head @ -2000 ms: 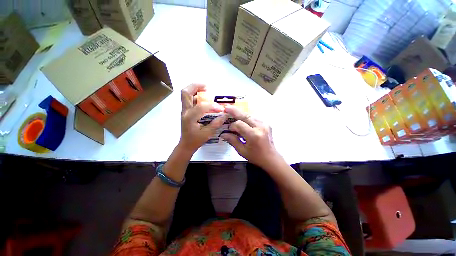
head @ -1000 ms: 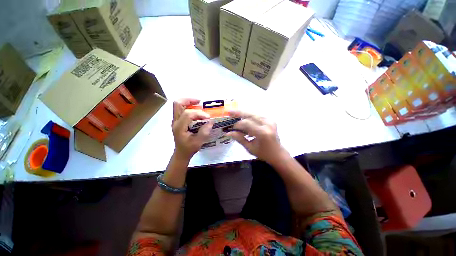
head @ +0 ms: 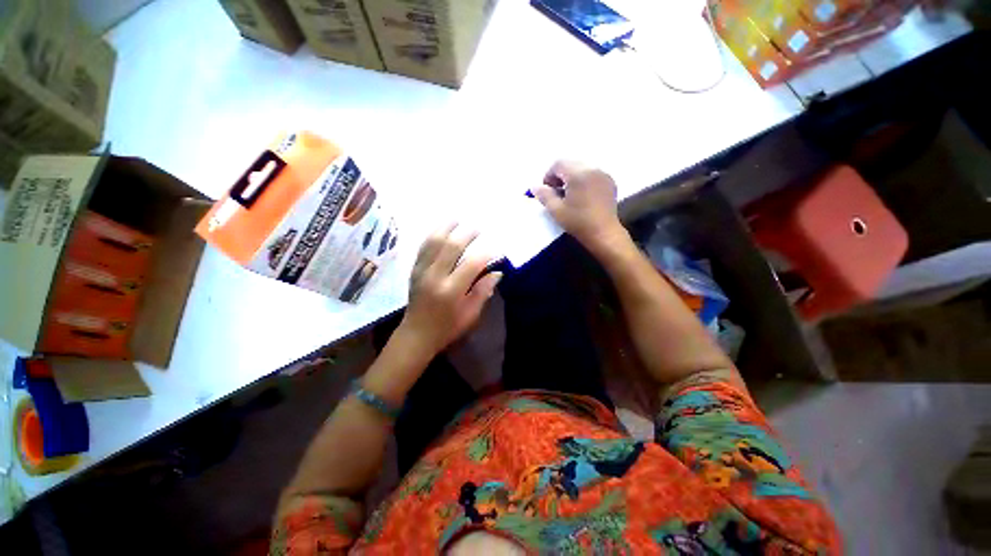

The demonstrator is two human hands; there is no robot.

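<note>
An orange and white retail box (head: 315,223) stands on the table left of my hands, its orange hang tab with a dark slot towards the back. My left hand (head: 448,285) is at the table's front edge, fingers apart, with no grip on a thing visible. My right hand (head: 584,203) is further right over the table, its fingers curled together. A tiny dark thing (head: 530,193) shows at its fingertips; whether it is held is hard to tell. A white area juts out at the edge between my hands, perhaps a sheet, barely distinct from the white top.
An open carton (head: 172,261) with orange boxes lies at left, a blue and orange tape dispenser (head: 54,418) before it. Closed cartons (head: 418,38) stand behind. A phone (head: 584,22) and orange-yellow boxes (head: 788,33) are at the back right. A red stool (head: 831,239) is below right.
The retail box has left my hands and now stands to their left. My hands have moved apart near the table edge. The view has turned and shifted, so surroundings sit differently.
</note>
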